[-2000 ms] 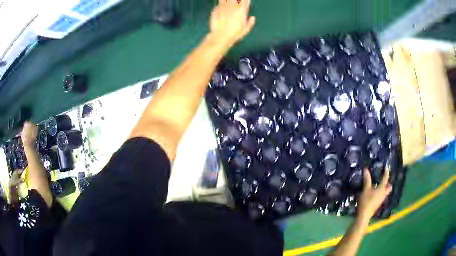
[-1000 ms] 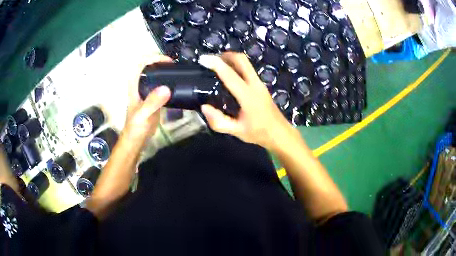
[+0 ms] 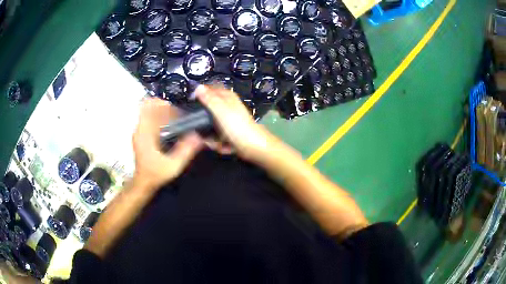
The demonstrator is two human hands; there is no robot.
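A black cylindrical housing (image 3: 191, 125) is held sideways between my two hands, close in front of my body; it is blurred. My left hand (image 3: 157, 138) grips its left end, with the thumb on the near side. My right hand (image 3: 228, 119) is wrapped around its right end and hides that end. Whether an end cap is on it cannot be told. The shiny black blister tray (image 3: 183, 55) with rows of round pockets lies just beyond my hands.
Standing units (image 3: 72, 166) are grouped at the left on the pale worktop (image 3: 94, 94). One black unit (image 3: 15, 93) is on the green conveyor. A blue bin (image 3: 383, 14) is at the top right. Spare trays (image 3: 443, 180) stand on the floor at right.
Two seconds ago my hands were apart, one over the conveyor and one at the tray. They have since come together on the housing, which is now lower and tilted; the view has shifted rightward.
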